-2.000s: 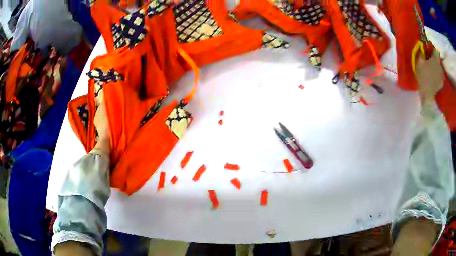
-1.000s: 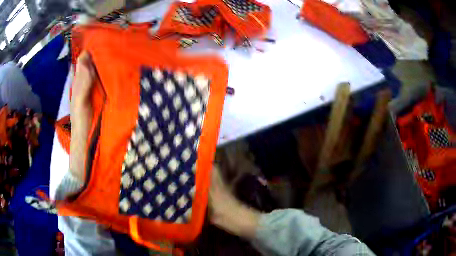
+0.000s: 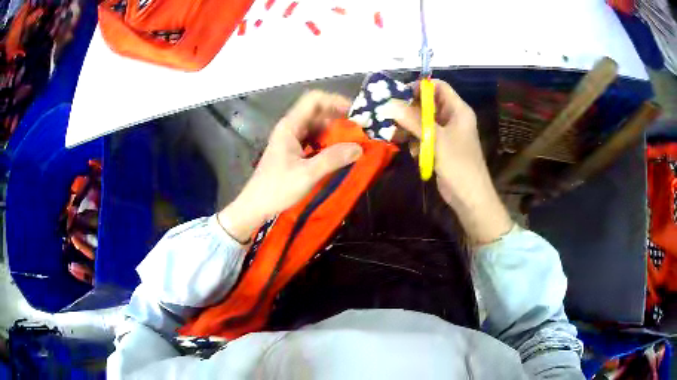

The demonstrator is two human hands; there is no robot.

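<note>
An orange bag (image 3: 315, 215) with a dark strip along it lies over my lap, slanting up to my hands. My left hand (image 3: 301, 159) pinches its upper end. A navy-and-cream patterned corner piece (image 3: 377, 104) sticks out there. My right hand (image 3: 449, 137) holds scissors with a yellow handle (image 3: 427, 130), blades pointing up and away over the table edge; its fingers also touch the patterned piece. The second handle loop is hidden.
The white table (image 3: 356, 48) curves ahead, with another orange bag (image 3: 171, 37) at its left and orange scraps (image 3: 312, 28) on it. Blue bins (image 3: 44, 185) stand left. Wooden bars (image 3: 564, 111) are at right, with orange bags (image 3: 661, 215) beyond.
The bag has come down from upright in front of me to my lap and is turned narrow side up. My right hand has come up to its end, and the scissors now show in it.
</note>
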